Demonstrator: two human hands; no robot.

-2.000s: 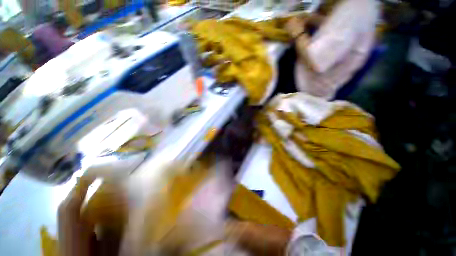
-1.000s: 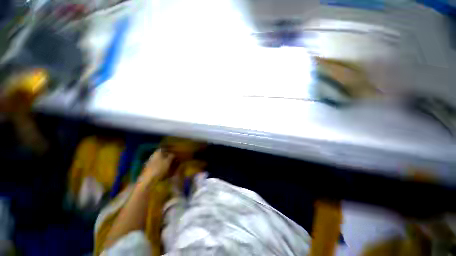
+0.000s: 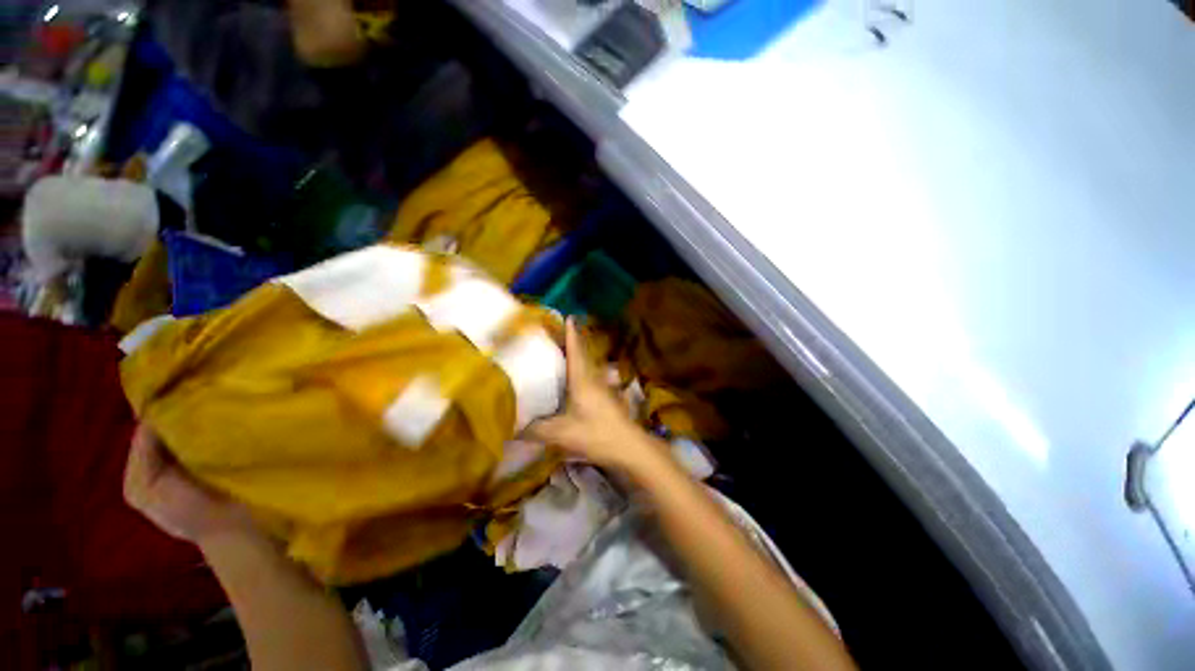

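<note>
A bundle of mustard-yellow cloth pieces (image 3: 341, 446) with white lining or backing (image 3: 374, 282) is held up at the left, beside the table edge. My left hand (image 3: 184, 498) grips its lower left side, partly hidden by the cloth. My right hand (image 3: 583, 406) holds its right side by the white parts, thumb up. More yellow and whitish pieces lie below my right hand, over my lap.
The white machine table (image 3: 917, 236) with its grey edge runs diagonally on the right. Yellow cloth (image 3: 478, 210) is heaped under it near a green item (image 3: 590, 286). A white cone or roll (image 3: 89, 216) stands at left, above dark red cloth (image 3: 79, 459).
The view has turned left and down from the table. The yellow and white bundle is now up in both my hands; a second ago one hand showed at yellow cloth below the table edge.
</note>
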